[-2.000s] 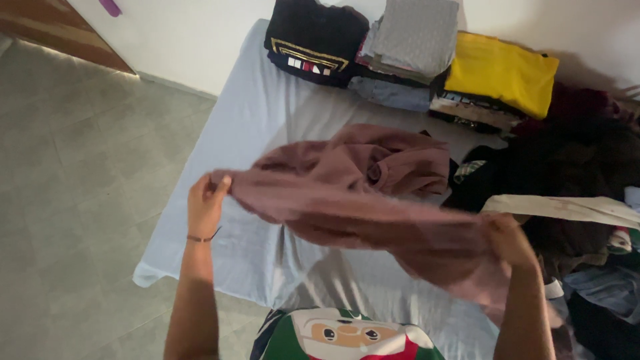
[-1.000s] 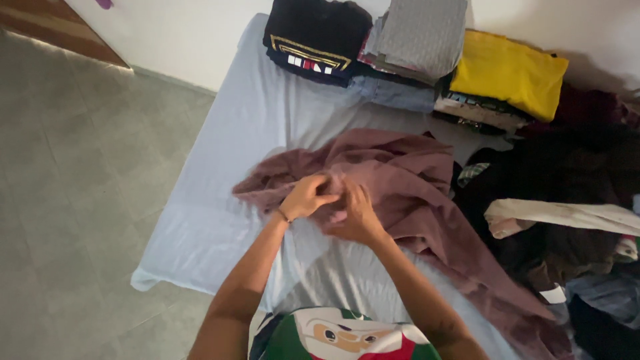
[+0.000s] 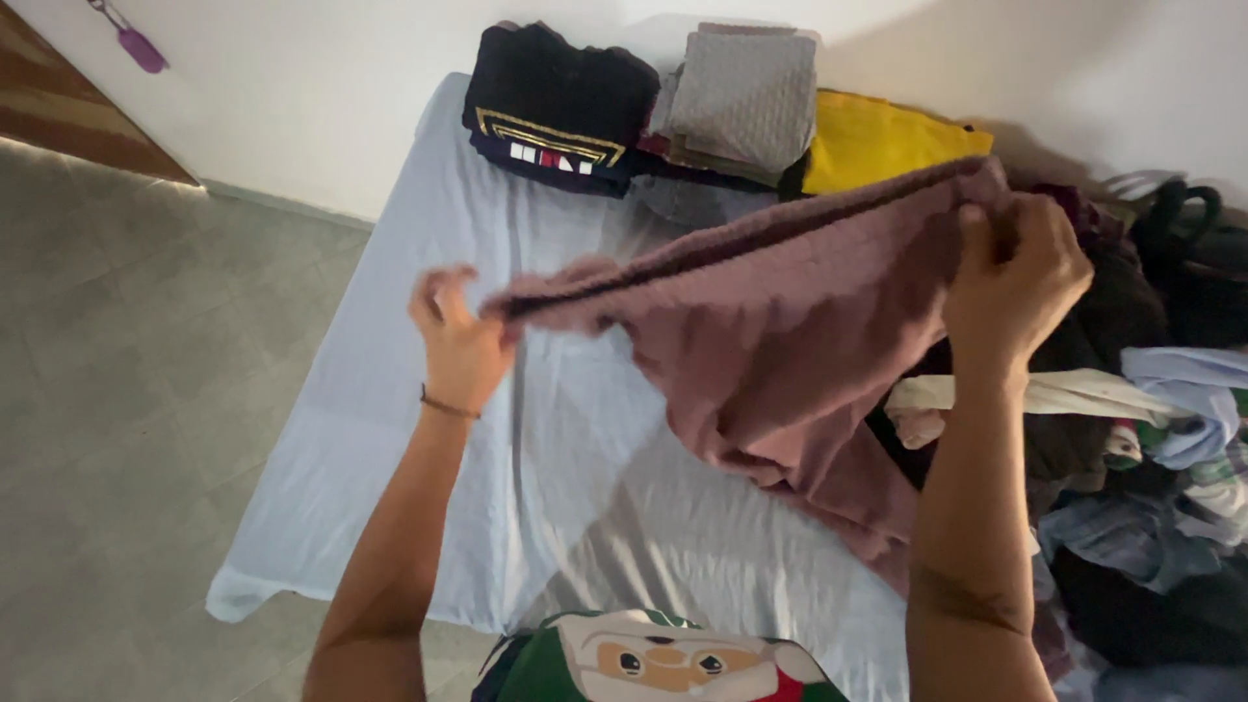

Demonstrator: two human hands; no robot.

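Note:
A dusty-pink cloth garment (image 3: pixel 780 331) is stretched between my two hands above a bed with a light blue sheet (image 3: pixel 390 468). Its upper edge runs taut and slanting, higher at the right, and the rest hangs in folds toward the lower right. My left hand (image 3: pixel 458 336), with a thin bracelet at the wrist, pinches the left end of that edge; the fingers are slightly blurred. The right corner is gripped by my right hand (image 3: pixel 1014 273), near the yellow folded cloth.
Along the wall stand folded stacks: black clothing with a gold print (image 3: pixel 561 97), grey knitted cloth (image 3: pixel 746 97) and yellow cloth (image 3: pixel 892 141). A loose heap of dark and light clothes (image 3: pixel 1141 526) lies at the right. Grey tiled floor (image 3: pixel 127 390) borders the bed's left side.
One second ago both hands were close together on the garment lying on the bed. Now they are far apart, and its edge is lifted and stretched between them.

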